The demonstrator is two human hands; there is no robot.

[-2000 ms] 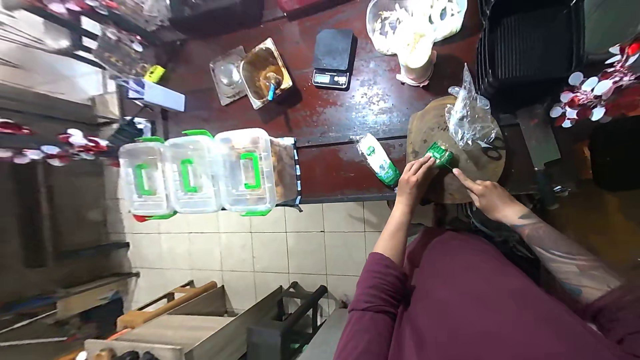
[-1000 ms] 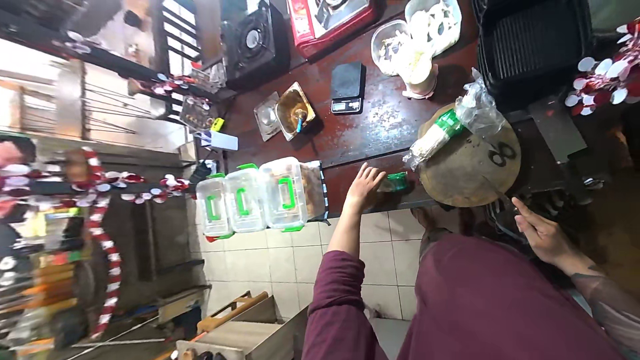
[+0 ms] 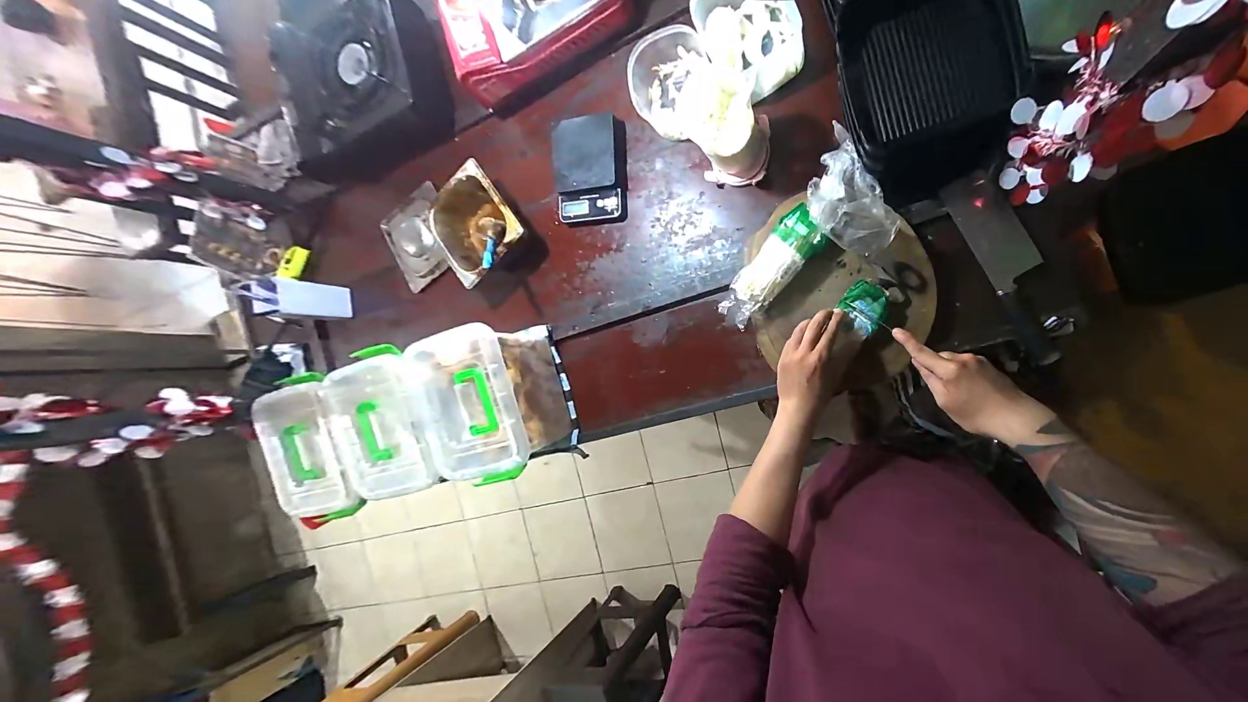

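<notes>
On the round wooden board (image 3: pixel 838 366), my left hand (image 3: pixel 812 361) presses a green-and-clear plastic packet (image 3: pixel 863 307), its fingertips on the packet's left side. My right hand (image 3: pixel 960 385) is closed around what looks like a thin knife, whose handle is hidden; its narrow blade reaches over the packet. A second packet, with a green band and pale thin stems like enoki mushrooms (image 3: pixel 770 273), lies across the board's upper left. Crumpled clear plastic (image 3: pixel 853 205) touches its upper end. Dark-handled scissors (image 3: pixel 909 278) rest on the board to the right of the green packet.
A cleaver (image 3: pixel 994 234) lies right of the board, below black trays (image 3: pixel 931 88). Beyond are tubs of pale food (image 3: pixel 668 83), a kitchen scale (image 3: pixel 588 166) and a metal pan of brown sauce (image 3: pixel 478 219). Lidded clear boxes (image 3: pixel 468 400) line the table's left edge.
My left hand has moved right from the table beside the board, and the green packet it was touching is now on the board. My right hand has come closer to the packet.
</notes>
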